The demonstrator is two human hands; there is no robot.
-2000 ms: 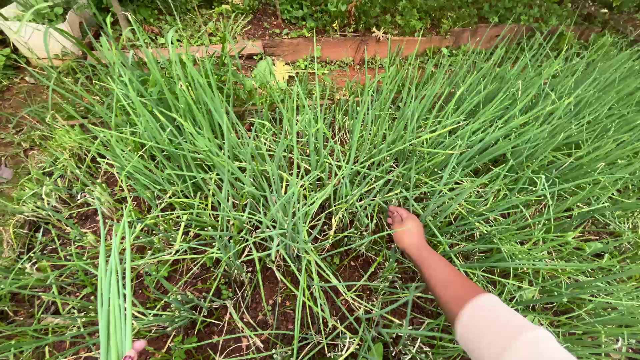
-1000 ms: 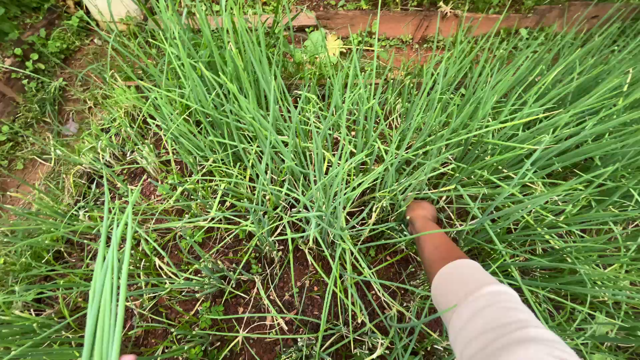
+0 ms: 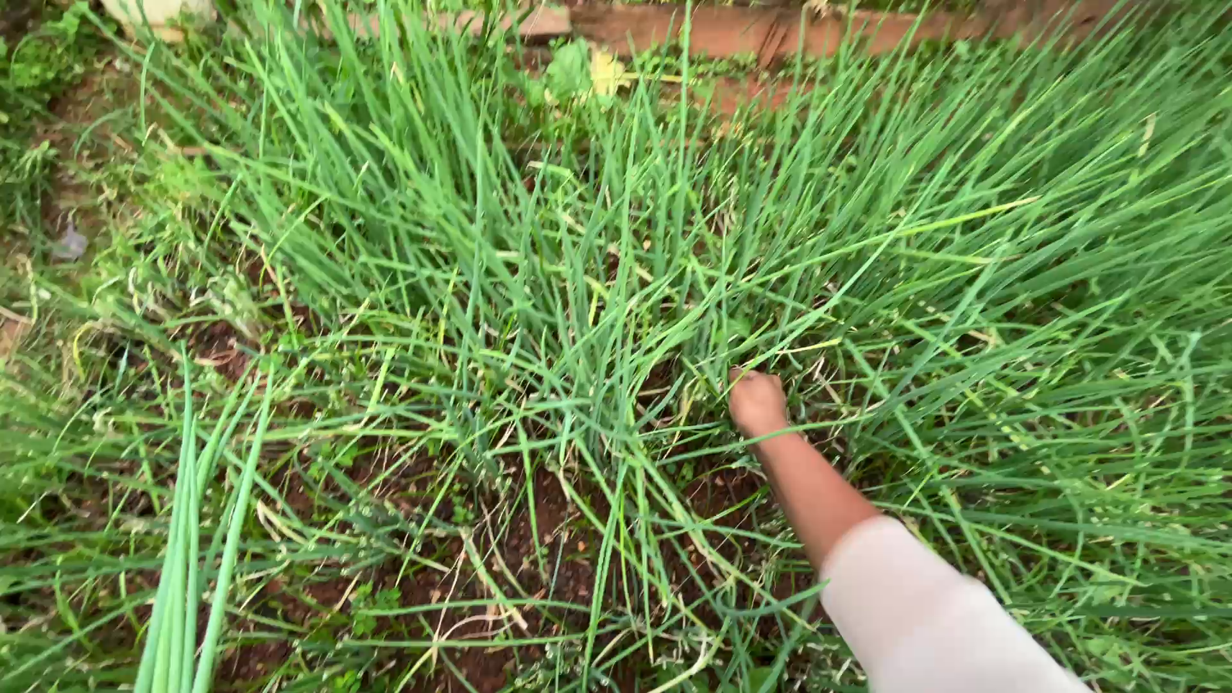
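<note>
My right hand (image 3: pixel 757 402) reaches down among the bases of growing green onions (image 3: pixel 616 289), right of the middle of the head view. Its fingers are curled and partly hidden by leaves, so whether they grip a stalk cannot be told. A pale sleeve covers the forearm. At the lower left, a bunch of long green onion leaves (image 3: pixel 188 539) stands upright, its lower end cut off by the frame's bottom edge. My left hand is out of view.
Reddish-brown soil (image 3: pixel 539 520) shows between the plants in front. A weathered wooden board (image 3: pixel 712 31) edges the bed at the back. A pale container (image 3: pixel 159 12) is at the top left, and a bare strip of ground (image 3: pixel 87 164) runs down the left side.
The view has moved nearer to the plants. The tip of my left hand, seen below the bunch in the earlier frames, has left the view. My right hand remains low among the leaves.
</note>
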